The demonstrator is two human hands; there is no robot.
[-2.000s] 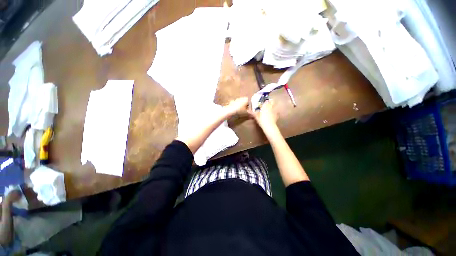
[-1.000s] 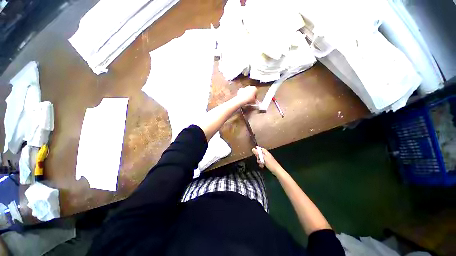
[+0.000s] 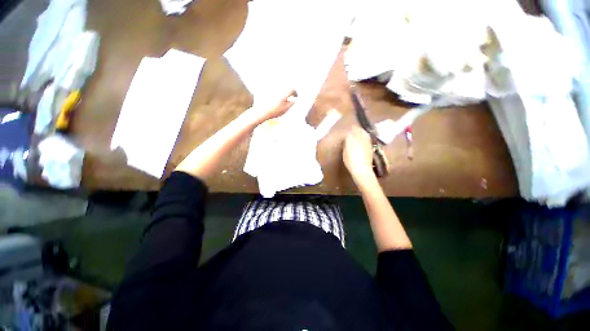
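My left hand [image 3: 277, 108] is over the white cut panels [image 3: 284, 48], at the upper edge of a small white bundle [image 3: 284, 158] near the table's front edge. Its fingers are bent, with a small white spot at the fingertips; I cannot tell whether it grips anything. My right hand [image 3: 358, 152] is low over the table, just left of the dark fabric shears [image 3: 363, 115]. Its fingers are blurred, and whether they touch the shears is unclear. A short white strip [image 3: 328, 124] lies between my hands.
A heap of white pieces [image 3: 420, 58] lies at the back right, with long white panels [image 3: 537, 142] at right. A thin red-and-white stick [image 3: 409, 142] lies beside the shears. At left are a white panel [image 3: 158, 110] and a yellow tool [image 3: 67, 110]. A blue crate [image 3: 540, 258] is below right.
The right hand has moved from below the table edge up beside the shears, which now lie farther right. The left hand has moved left to the small bundle. The view has turned and shifted.
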